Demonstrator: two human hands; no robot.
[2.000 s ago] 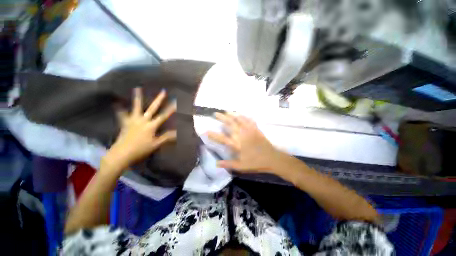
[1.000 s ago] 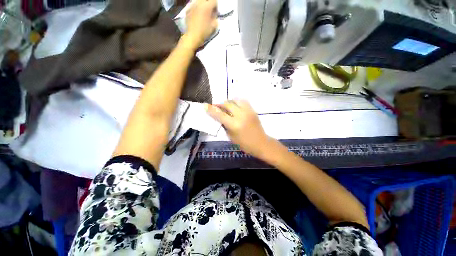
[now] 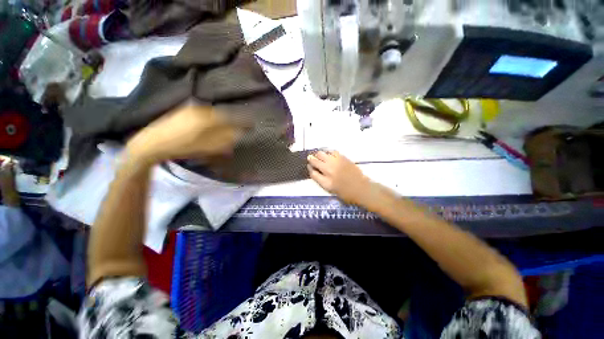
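A brown-grey garment panel [image 3: 258, 126] lies bunched on the white table left of the needle area, with its white backing [image 3: 179, 192] showing along the front and hanging over the edge. My left hand [image 3: 199, 132] is blurred over the middle of the panel; I cannot tell if it grips the cloth. My right hand [image 3: 328, 171] has its fingertips together on the panel's right corner. The sewing machine's presser foot area [image 3: 364, 118] is behind and right of my right hand, with no cloth seen under it.
Green-yellow scissors-like rings [image 3: 437, 116], thin red and blue tools [image 3: 504, 148] and a brown box-like thing [image 3: 563, 162] lie at the right. White pieces with dark strips [image 3: 278, 56] lie behind the panel. A blue basket [image 3: 215, 275] is below the ruler-marked edge [image 3: 318, 213].
The panel now lies brown side up toward the front, over the white side. My left hand has come back from the far side to the panel's middle. My right hand has shifted slightly right.
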